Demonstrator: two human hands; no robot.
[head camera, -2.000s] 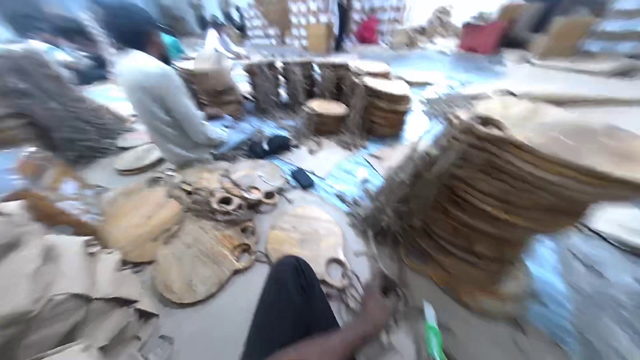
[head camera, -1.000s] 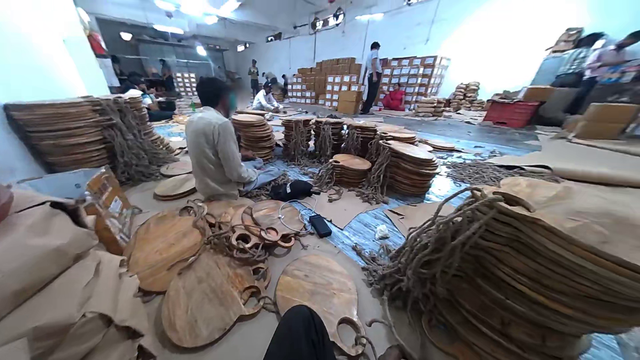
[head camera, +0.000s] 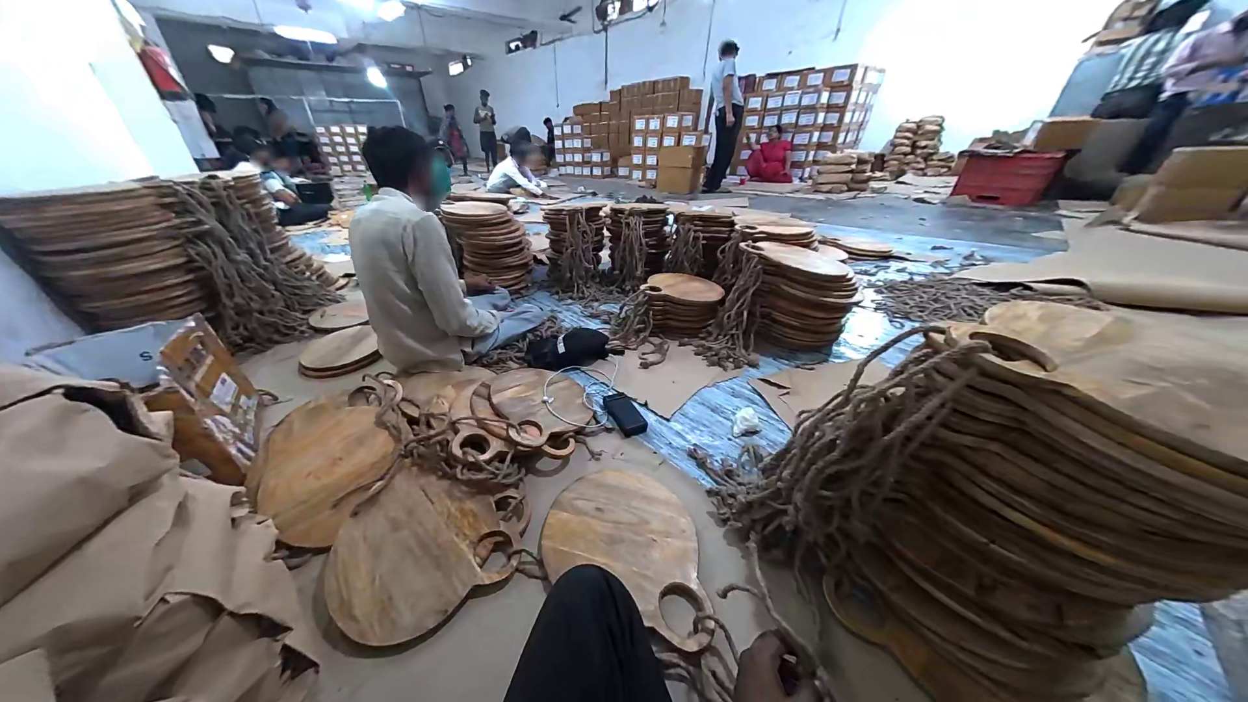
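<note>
At the bottom edge, right of my knee, my right hand (head camera: 775, 668) has curled fingers beside a jute rope (head camera: 770, 595); whether it grips the rope cannot be made out. Just left of it lies a round wooden board (head camera: 624, 531) with a ring-shaped handle and rope tied through it. More boards (head camera: 409, 556) with roped handles overlap on the left. To the right stands a tall, leaning stack of boards (head camera: 1033, 487), its ropes (head camera: 858, 448) hanging in a tangle on the near side. My left hand is out of view.
Crumpled brown paper (head camera: 117, 536) fills the lower left. A seated person (head camera: 409, 263) is ahead, near a black pouch (head camera: 570, 348) and a small black device (head camera: 625, 413) with a white cable. Further board stacks (head camera: 799, 292), a red crate (head camera: 1009, 177) and cartons (head camera: 678, 168) stand beyond.
The view has swung up from the floor. My right hand and forearm, well in view two seconds ago, now show only as a hand at the bottom edge. A green-and-white object beside them is out of view.
</note>
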